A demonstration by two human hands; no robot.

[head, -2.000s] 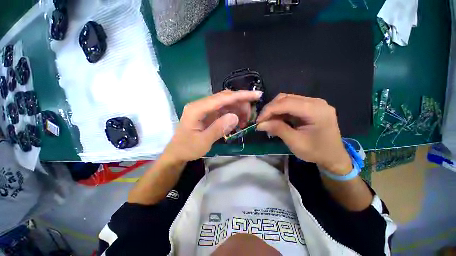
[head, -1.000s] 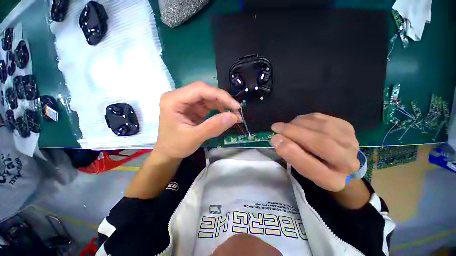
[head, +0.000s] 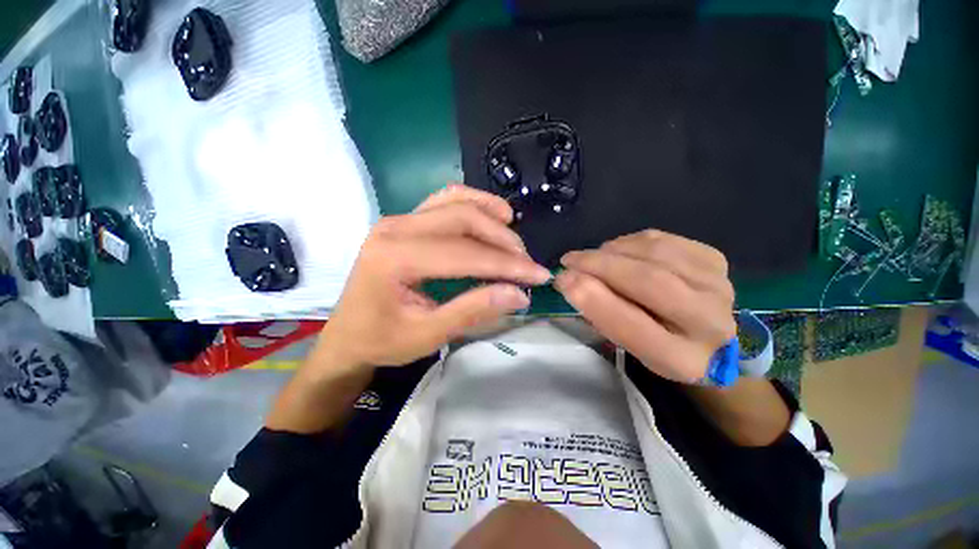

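Note:
A black glossy housing (head: 535, 166) lies open side up on the black work mat (head: 687, 150), just beyond my hands. My left hand (head: 435, 273) and my right hand (head: 655, 300) meet at their fingertips over the bench's near edge. A tiny green part of the circuit board (head: 555, 273) shows at the right fingertips; my fingers hide most of it. The left thumb and index finger are slightly apart, with a thin pale wire near them; whether they grip it is unclear. A small green patch shows below, against the shirt.
A white foam sheet (head: 242, 161) at left carries black housings. More housings (head: 59, 193) sit at far left. A bag with a grey grainy mass (head: 386, 24) is at the top. Loose wired boards (head: 934, 241) and a white cloth (head: 882, 34) lie right. Board panels (head: 853, 335) sit on cardboard (head: 848, 402).
The hands have come together at the fingertips. The circuit board, seen lengthwise between them a second ago, is now mostly hidden. Since the first frame, they have moved off the housing, which is uncovered.

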